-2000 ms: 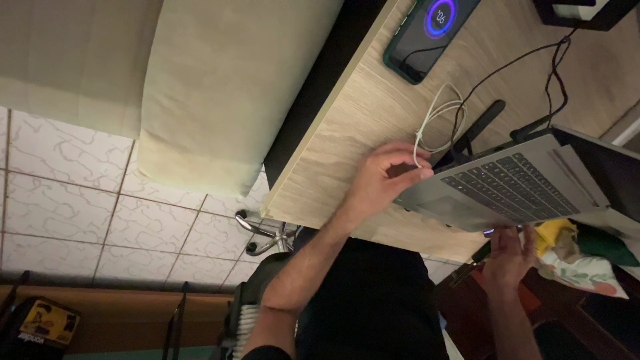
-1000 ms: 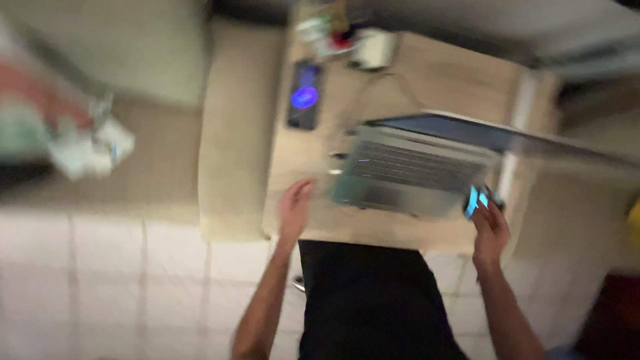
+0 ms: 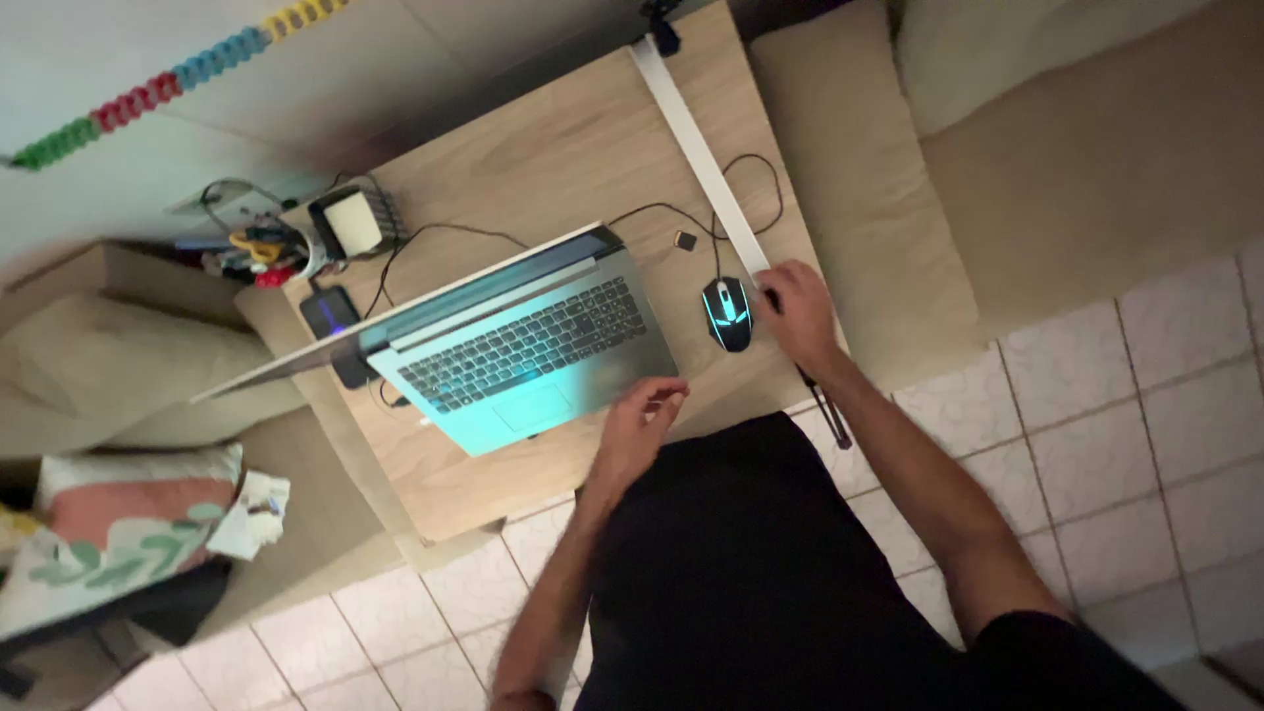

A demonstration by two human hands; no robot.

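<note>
An open laptop stands on the wooden desk, its keyboard and touchpad lit blue-green. At its front right corner is my left hand, fingers curled; no object shows in it. My right hand touches the near end of a long white flat bar at the desk's right side, just right of a lit black wired mouse. Whether the fingers grip the bar is hard to tell. A thin black rod-like thing sticks out below that hand, over the desk edge. A small dark square item lies near the mouse.
A black mesh holder, a cup of pens and scissors and a phone stand or lie at the desk's left end. Cables run behind the laptop. Beige sofa cushions flank the desk; a patterned pillow lies left.
The view has swung widely. My left hand, at the laptop's edge by a pale cable two seconds ago, is off that cable. My right hand has moved from the mouse to the white bar.
</note>
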